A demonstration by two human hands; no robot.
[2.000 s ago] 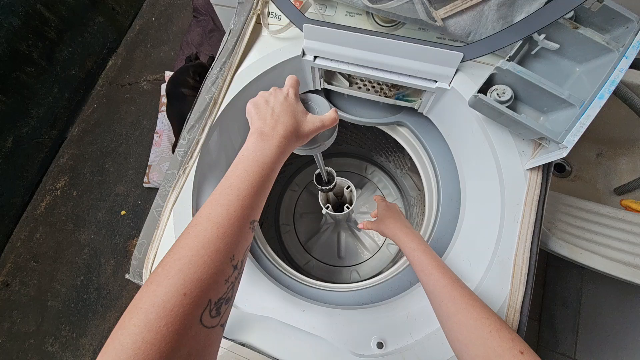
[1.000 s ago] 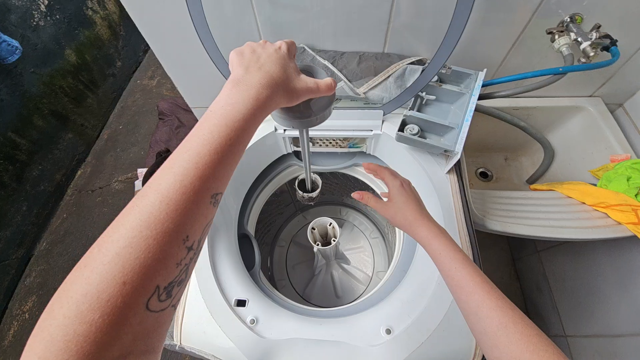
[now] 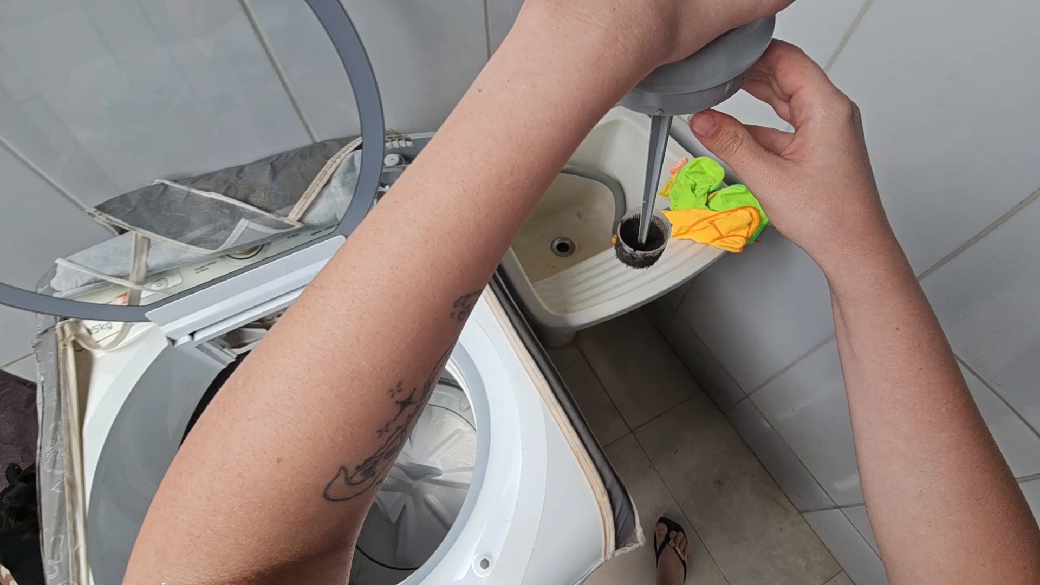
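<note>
A grey plastic dispenser cup (image 3: 699, 77) with a long grey stem (image 3: 655, 166) is held up in front of the laundry sink. At the stem's lower end, a small ring-shaped piece (image 3: 642, 239) bears dark grime. My left hand (image 3: 650, 28) grips the cup from above, its fingers partly beyond the top edge. Thumb and fingers of my right hand (image 3: 800, 142) are at the cup's right side. Below my left forearm stands the open top-loading washing machine (image 3: 528, 455), with its pale agitator base (image 3: 422, 479) partly visible in the drum.
The white laundry sink (image 3: 601, 305) has a drain, a grey hose (image 3: 597, 180) and a ribbed washboard slope. Orange (image 3: 715, 227) and green cloths (image 3: 699, 183) lie on its right side. The machine's raised lid (image 3: 370, 122) leans back near a grey cover (image 3: 219, 215). Tiled walls stand behind and right.
My left hand has carried the cup and stem from over the drum to the sink side. My right hand has moved from near the drum to the cup. The view has swung right.
</note>
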